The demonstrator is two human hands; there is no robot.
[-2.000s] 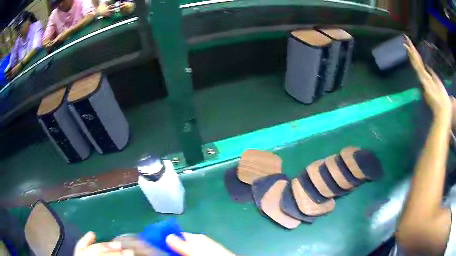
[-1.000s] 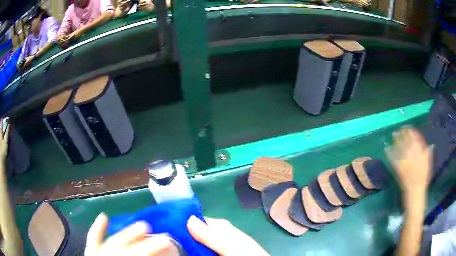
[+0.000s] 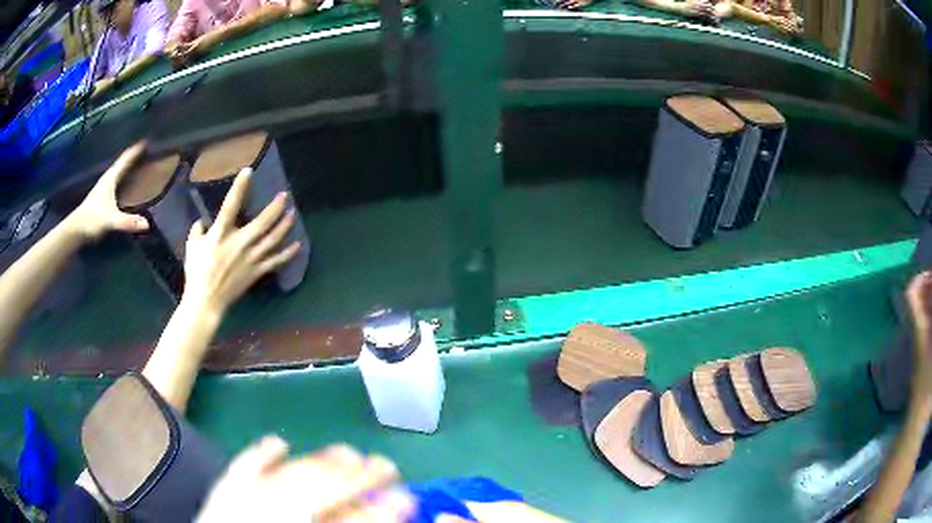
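Observation:
A bright blue cleaning cloth (image 3: 465, 497) is bunched at the bottom edge of the view. My left hand (image 3: 307, 487) is blurred at the bottom, its fingertips against the cloth's left side; whether it grips anything is unclear. My right hand (image 3: 511, 513) shows only as a sliver at the bottom edge, closed on the cloth. Anything under the cloth is hidden. A white bottle (image 3: 402, 380) with a silver-and-black cap stands beyond my hands. To its right, several wood-grain and dark end covers (image 3: 601, 355) lie fanned in an overlapping row on the bench.
A speaker with a wood-look end (image 3: 128, 439) is at left on the bench. Another person's hands (image 3: 230, 255) are on two speakers (image 3: 227, 156) behind it. A green post (image 3: 472, 184) rises mid-view; two more speakers (image 3: 690, 179) stand beyond. Another person's arm (image 3: 899, 460) is at right.
My right hand and the cloth have dropped lower, toward the bottom edge. The view has turned left. Another person's hands have reached onto the left pair of speakers. The right neighbour's hand has drawn back.

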